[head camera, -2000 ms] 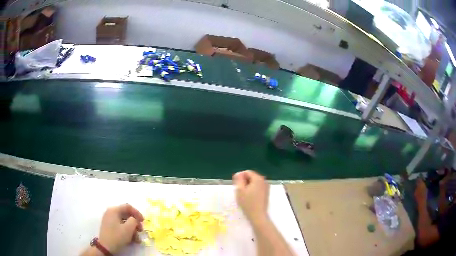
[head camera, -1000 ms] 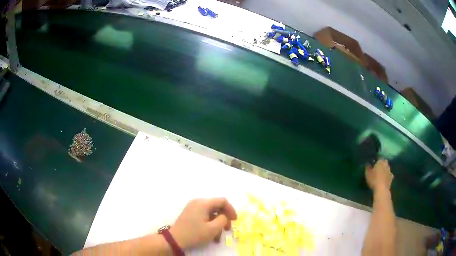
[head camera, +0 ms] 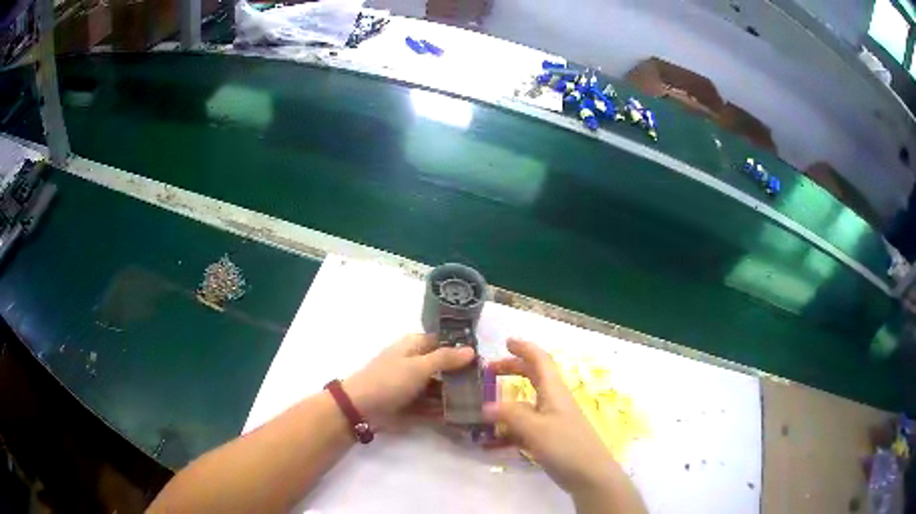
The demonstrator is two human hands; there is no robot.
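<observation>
A dark grey fan body (head camera: 463, 392) with a round spoked fan head (head camera: 455, 290) stands head-away over the white work sheet (head camera: 392, 482). My left hand (head camera: 402, 377) grips its handle from the left, thumb on the front near the circuit board (head camera: 458, 338). A purple battery (head camera: 489, 392) shows along the handle's right side. My right hand (head camera: 542, 414) is at that battery, its fingers touching or just beside it; the exact grip is unclear. Yellow slips (head camera: 608, 407) lie in a pile right of the handle, partly behind my right hand.
The green conveyor belt (head camera: 331, 161) runs beyond the sheet behind a pale rail. A heap of tiny screws (head camera: 222, 280) lies on the green bench at left. Blue parts (head camera: 593, 98) are piled on the far side. A tan cardboard sheet (head camera: 814, 442) is at right, with a plastic bag (head camera: 886, 482).
My right hand has brought the fan body from the belt to above the white sheet. My left hand now grips the handle, and a purple battery shows beside it.
</observation>
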